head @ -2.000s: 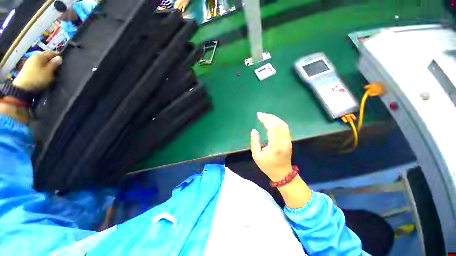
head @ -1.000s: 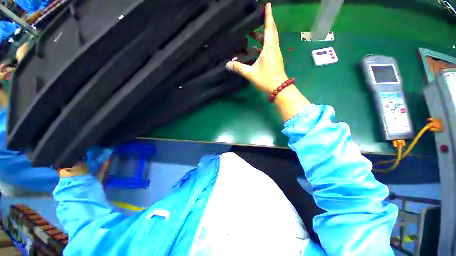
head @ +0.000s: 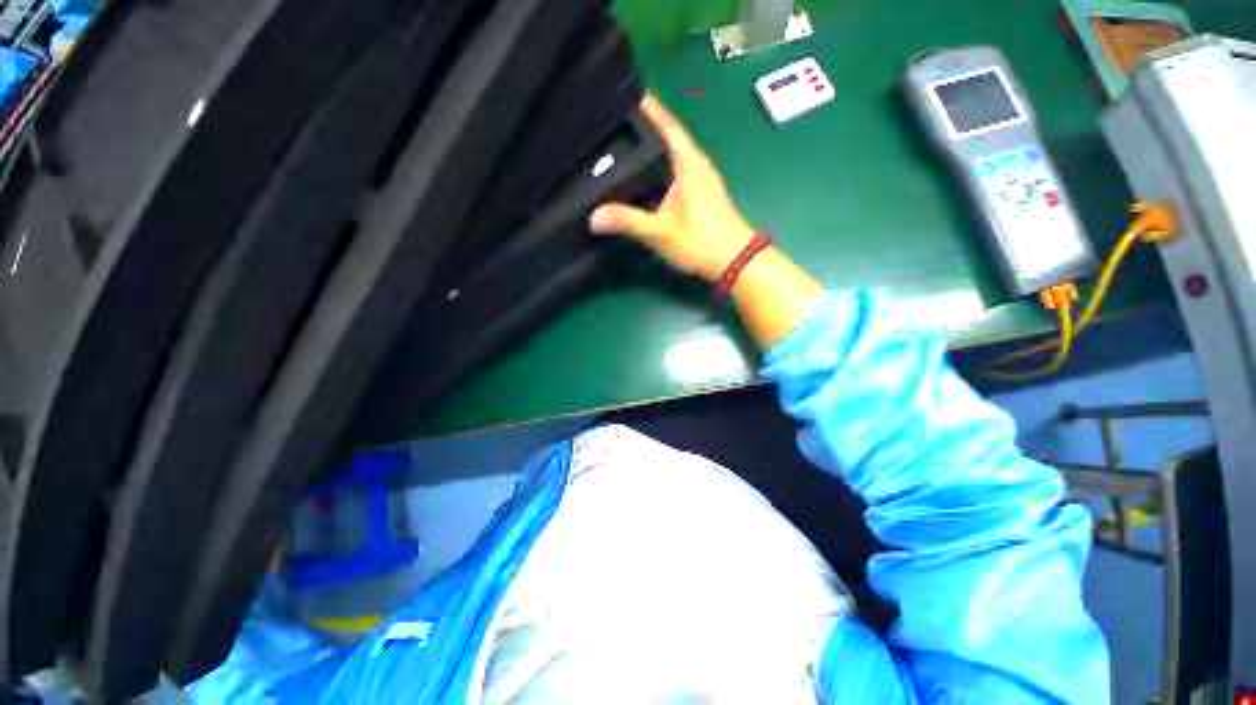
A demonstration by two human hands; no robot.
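A tall stack of black trays (head: 296,310) fills the left of the view, tilted over the green bench, its layers fanned and close to the camera. My right hand (head: 675,214) grips the stack's right end, thumb on the near side, other fingers at the far edge and partly hidden. A red bead bracelet is on that wrist. My left hand is not visible; only parts of blue sleeve show at the lower left below the stack.
On the green bench (head: 827,221) lie a small white device with red buttons (head: 795,91) and a grey teach pendant (head: 1001,172) with orange cables. A metal post foot (head: 762,33) stands behind. The white machine (head: 1212,124) is at right. A blue stool (head: 351,523) stands below left.
The stack has come closer and looks larger and steeper. My right hand has reached from above the bench to the stack's right end. My left hand has gone out of sight.
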